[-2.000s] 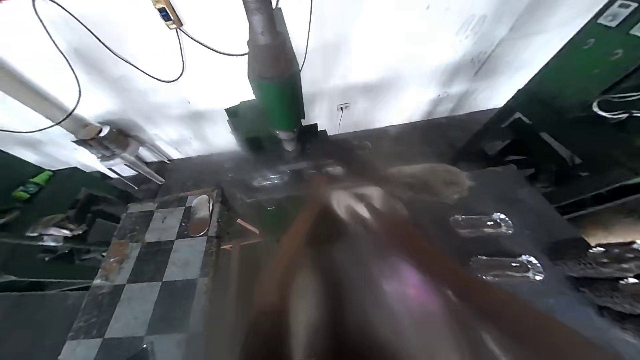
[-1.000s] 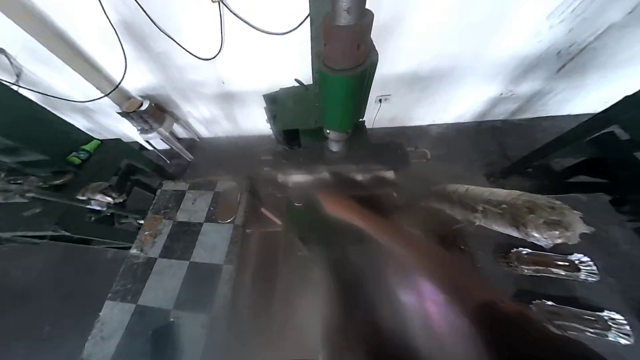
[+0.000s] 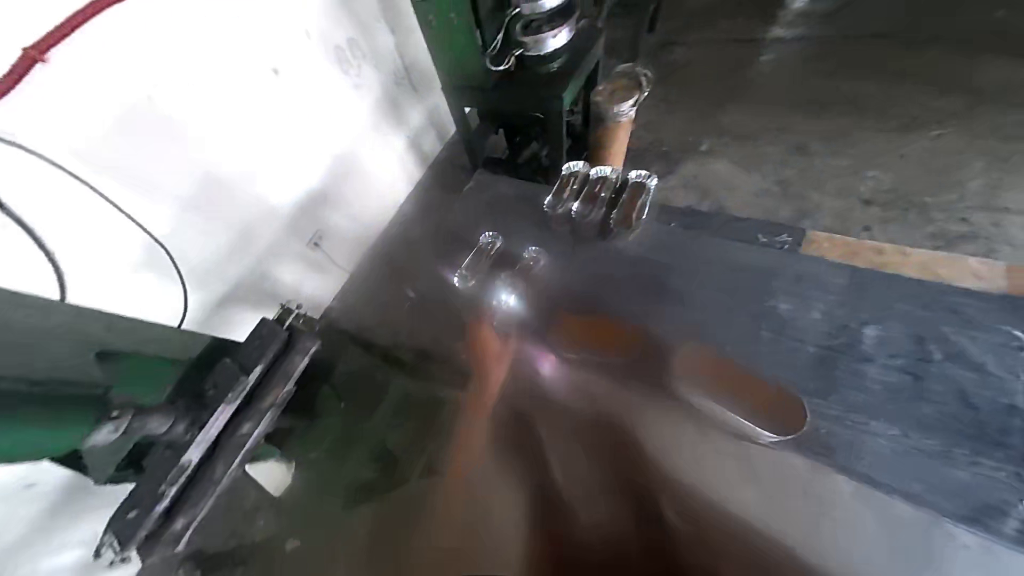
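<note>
My left hand (image 3: 492, 352) reaches over the dark worktop from below, blurred, its fingers at a bright, shiny thing (image 3: 506, 302), perhaps a foil tray; the grip is too blurred to tell. Just beyond it lie two narrow fluted foil trays (image 3: 478, 260) (image 3: 530, 262). Three more trays (image 3: 566, 188) (image 3: 596, 194) (image 3: 634, 200) stand side by side farther back. Right of the hand is a blurred brown oblong (image 3: 596, 336), and beyond that an oblong pan (image 3: 744, 392) with a thin pale rim. Brown blurs fill the lower middle; my right hand cannot be made out.
A green machine with long black metal jaws (image 3: 216, 440) is at the left, near the white wall (image 3: 200, 120). Behind the trays stand a green metal frame (image 3: 512, 104) and a brown cylinder with a crumpled clear wrap (image 3: 614, 132). Concrete floor (image 3: 800, 144) lies beyond the worktop's edge.
The view has swung far to the right. My left hand is now by the foil trays; earlier, blurred hands were at the foot of the green machine.
</note>
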